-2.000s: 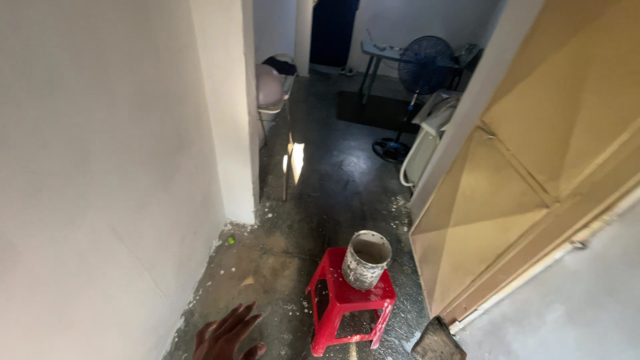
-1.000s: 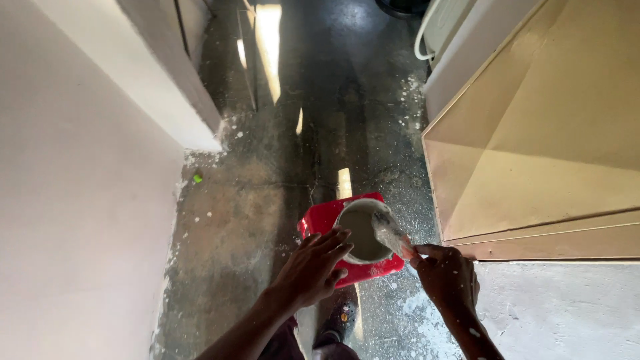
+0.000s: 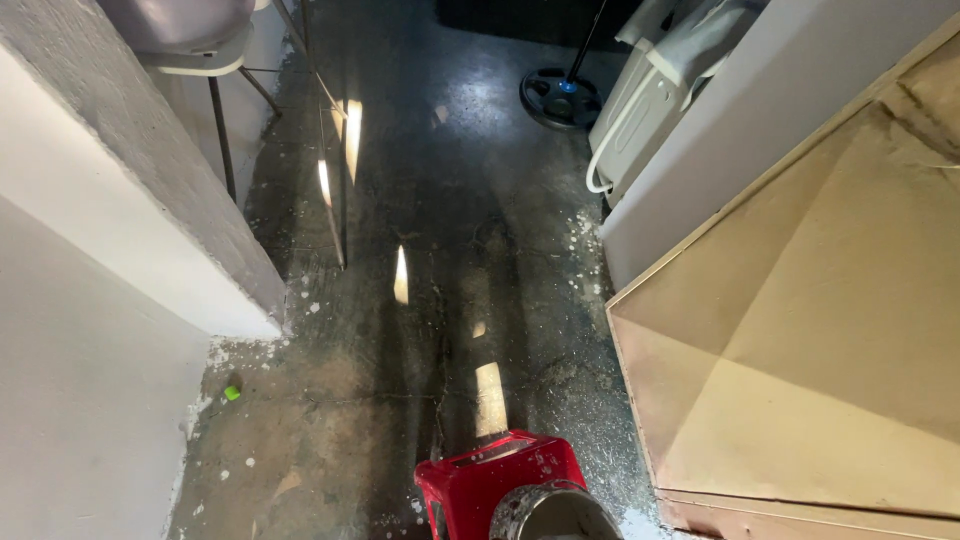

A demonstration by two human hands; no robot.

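Neither of my hands shows in the head view at this moment. At the bottom edge stands a red plastic stool (image 3: pixel 480 484), partly cut off by the frame. A round container with a paint-spattered rim (image 3: pixel 525 499) is on the stool's seat; only its upper part is in view, and its contents are mostly out of frame. The brush-like tool seen earlier is not visible.
A white wall edge (image 3: pixel 247 300) juts in at left, near a small green object (image 3: pixel 232 392) on the floor. The tan metal door (image 3: pixel 810 360) fills the right. Beyond are a round black stand base (image 3: pixel 562 97), a white appliance (image 3: pixel 645 112) and a thin-legged chair (image 3: pixel 217 67).
Both hands, one at the container's rim and one holding a brush-like tool over it, have gone out of view. The view has tilted up somewhat.
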